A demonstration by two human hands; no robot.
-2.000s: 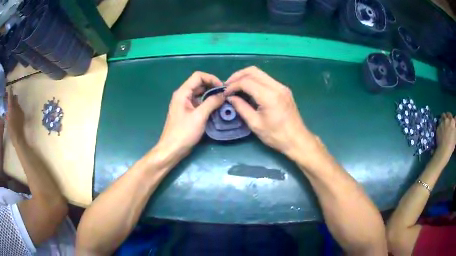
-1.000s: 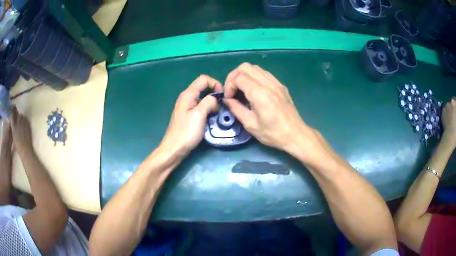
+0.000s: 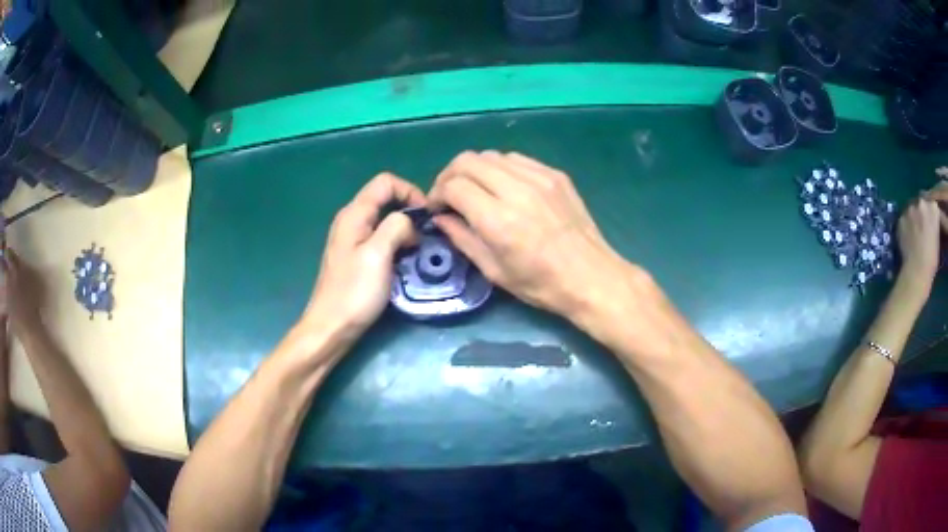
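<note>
A dark grey-black plastic housing lies in front of me on the green bench, its open side and round central post facing up. My left hand grips its upper left rim, with the thumb inside the wall. My right hand is at the far rim, with thumb and index finger pinched together beside the left fingertips. Whether a small part sits between the fingertips is hidden.
Stacked housings stand at the back left by a green post. A heap of small parts lies on the left tan table. Housings and more small parts lie at the right. A person's arm is at the right edge, another at left.
The whole view has shifted, so the bench and hands appear a little further left. The housing's near side is tilted lower than two seconds ago. Both hands stay at the far rim.
</note>
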